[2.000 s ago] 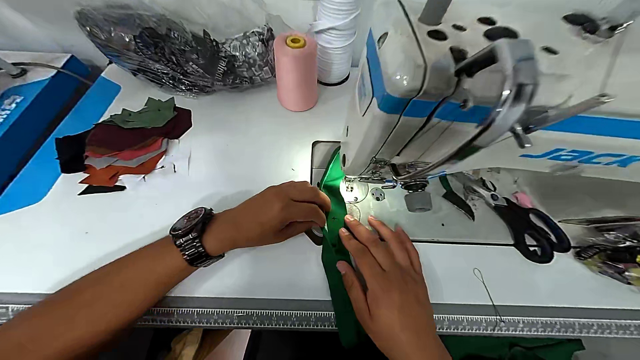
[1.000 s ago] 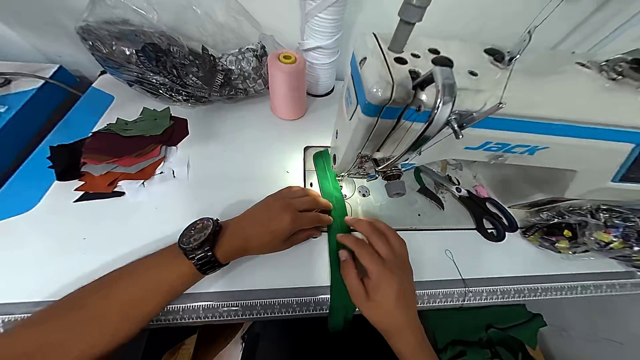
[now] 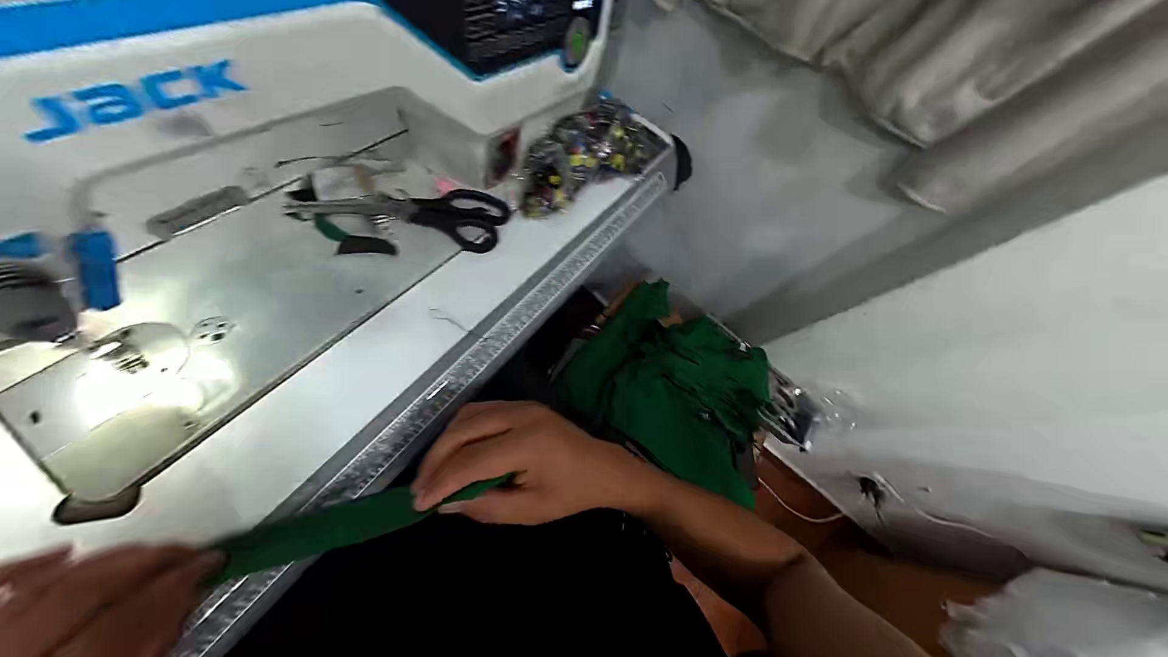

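Note:
A green fabric strip (image 3: 328,531) stretches between my two hands across the ruler-marked front edge of the table. My left hand (image 3: 109,598), blurred and partly cut off at the lower left, grips one end of it. The other end is pinched between the thumb and fingers of my right hand (image 3: 520,461), just off the table edge. Up and to the left is the Jack sewing machine (image 3: 274,73), its lit needle plate (image 3: 146,356) bare of cloth. Black-handled scissors (image 3: 447,214) lie on the machine bed beside a small dark-bladed tool (image 3: 365,245).
A bag of small colourful items (image 3: 593,155) sits at the table's right end. Below the table edge lies a heap of green fabric (image 3: 675,383). A wall (image 3: 1022,338) and a grey curtain (image 3: 876,64) stand at the right. A loose thread (image 3: 447,319) rests near the edge.
The green strip is away from the needle area, where it lay before, and now spans the front edge between my hands. The view has swung far to the right.

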